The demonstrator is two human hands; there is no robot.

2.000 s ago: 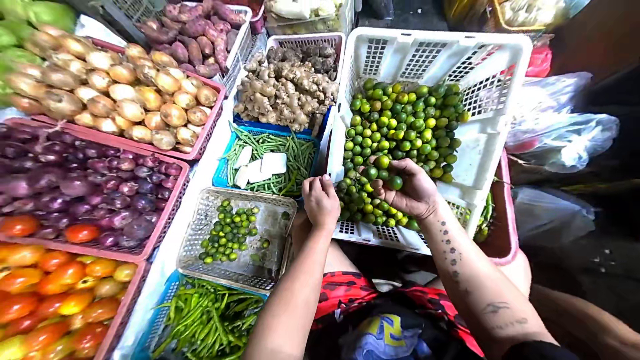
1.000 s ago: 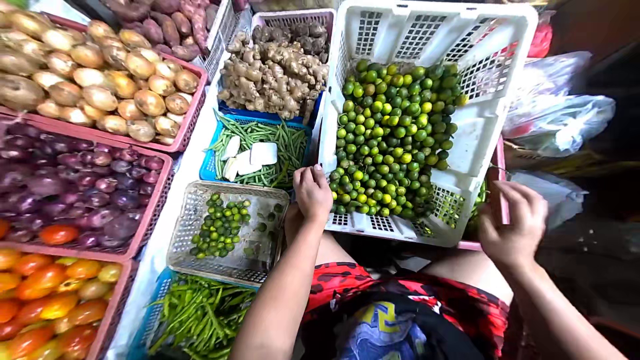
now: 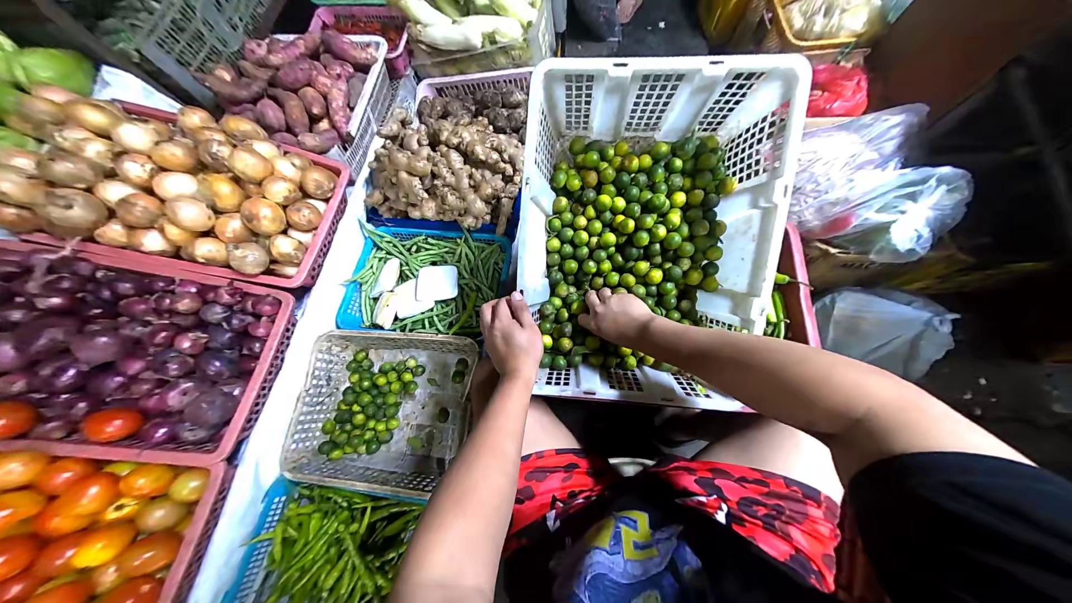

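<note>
A large white plastic crate [image 3: 670, 88] tilts in front of me, with many small green and yellowish citrus fruits [image 3: 636, 218] heaped in it. My right hand [image 3: 618, 318] reaches into the crate's near part, its fingertips among the fruits; whether it holds one is hidden. At the crate's near left edge is my left hand [image 3: 511, 335], fingers curled; I cannot tell whether it grips the rim. Left of that hand sits a smaller grey plastic basket [image 3: 314, 419] with a smaller pile of the same citrus [image 3: 373, 402].
Green beans with white pieces fill a blue basket [image 3: 347, 306]; ginger [image 3: 452, 167] lies beyond. Yellow onions [image 3: 184, 184], red onions [image 3: 126, 352], tomatoes [image 3: 100, 523] and green chillies [image 3: 339, 544] stand to the left. Plastic bags [image 3: 888, 201] lie right of the crate.
My right hand, which was outside the crate at its right one second ago, is now in among the fruits. Two seconds ago it held citrus above the crate. My left hand stays near the crate's left edge.
</note>
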